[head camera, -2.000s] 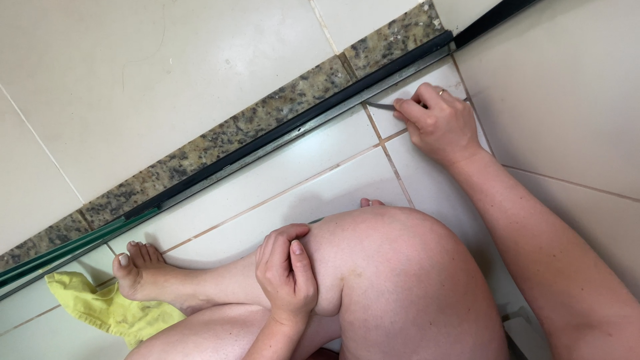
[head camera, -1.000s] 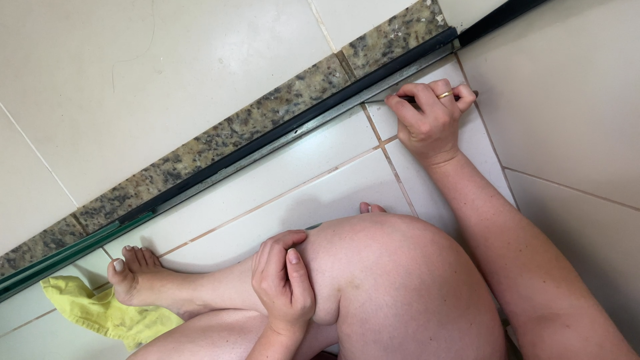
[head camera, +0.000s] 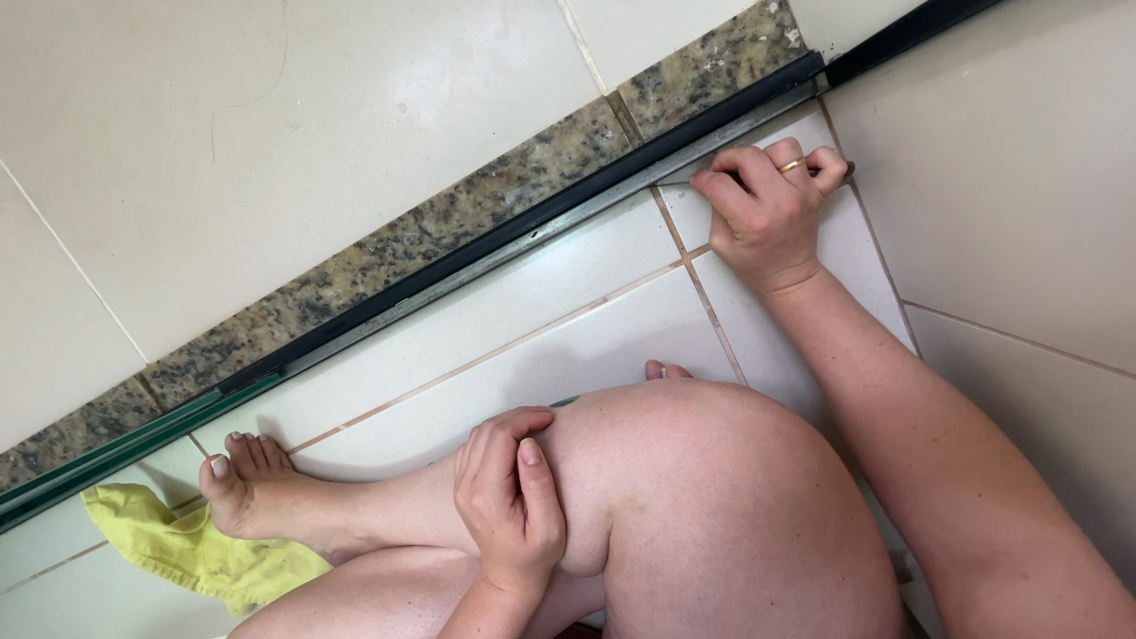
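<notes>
My right hand (head camera: 768, 213) is closed around a thin dark-handled tool (head camera: 849, 169), most of it hidden by the fingers. Its narrow metal tip reaches left to the top of a grout line (head camera: 672, 222), beside the metal sliding-door track (head camera: 532, 235). What kind of tool it is, I cannot tell. My left hand (head camera: 512, 501) rests on my bent leg just below the knee, fingers curled over the skin, with no object seen in it. A yellow cloth (head camera: 191, 555) lies on the white tiles, partly under my foot.
A speckled granite sill (head camera: 390, 240) runs diagonally along the track, with large beige tiles (head camera: 266, 115) beyond it. Green-edged glass (head camera: 133, 448) stands at the lower left. A tiled wall (head camera: 1003, 195) rises at the right. My bare legs take up the lower middle.
My right hand has turned and its fingers have shifted on the tool, whose far end now shows at the right. My left hand has stayed on the leg.
</notes>
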